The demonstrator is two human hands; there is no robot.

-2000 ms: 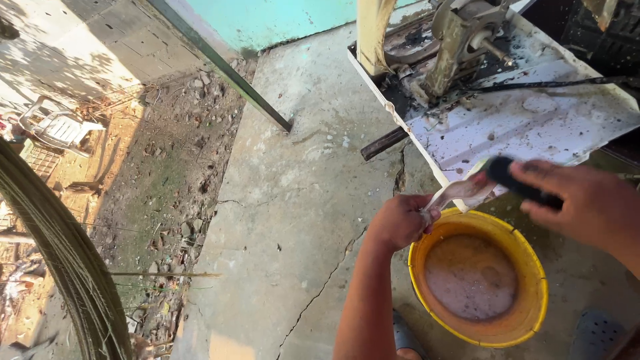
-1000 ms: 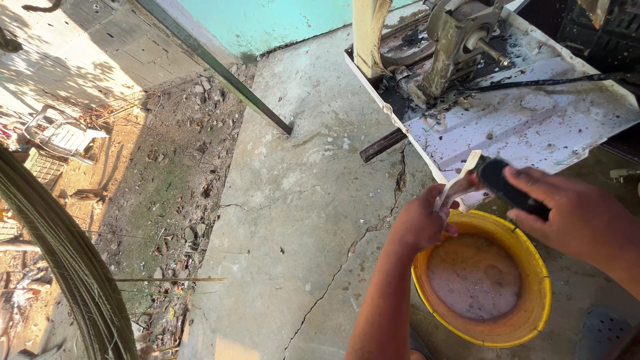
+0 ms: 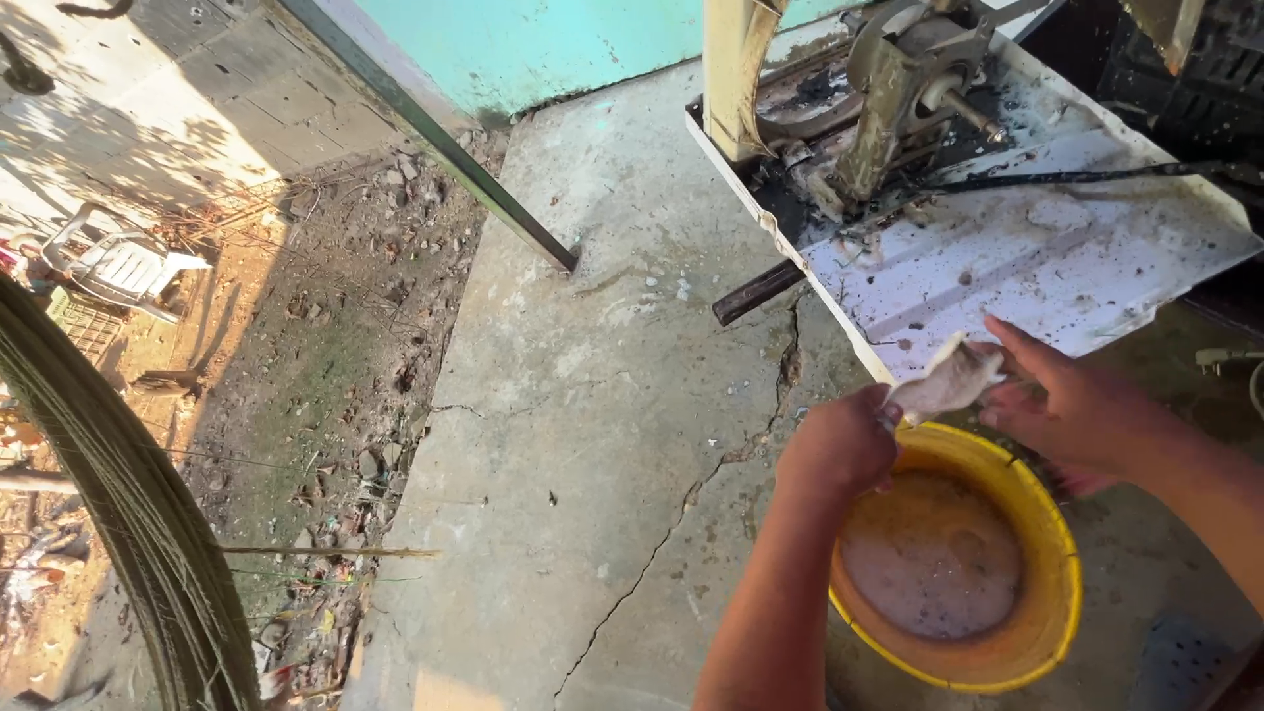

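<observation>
My left hand point(image 3: 837, 440) is closed on the lower left end of a pale, pinkish flat piece point(image 3: 948, 383), whose material I cannot tell. That piece is above the far rim of a yellow plastic tub point(image 3: 1065, 563) with cloudy liquid in it. At the piece's right end is my right hand point(image 3: 1062, 405), its index finger stretched out and its other fingers blurred. Whether it grips or only touches the piece is unclear, and no dark object shows in it.
A dirty white metal tray point(image 3: 1047, 267) bears a grimy machine with a shaft point(image 3: 913, 99) and a black cable point(image 3: 1076, 178). A dark bar point(image 3: 758, 292) juts from under it. A metal post point(image 3: 494, 193) meets the cracked concrete floor point(image 3: 553, 434). A clog point(image 3: 1180, 662) is at lower right.
The dark, long object that my right hand held at the pale piece in both earlier frames no longer shows. That hand's index finger is now stretched out. My left hand still holds the piece.
</observation>
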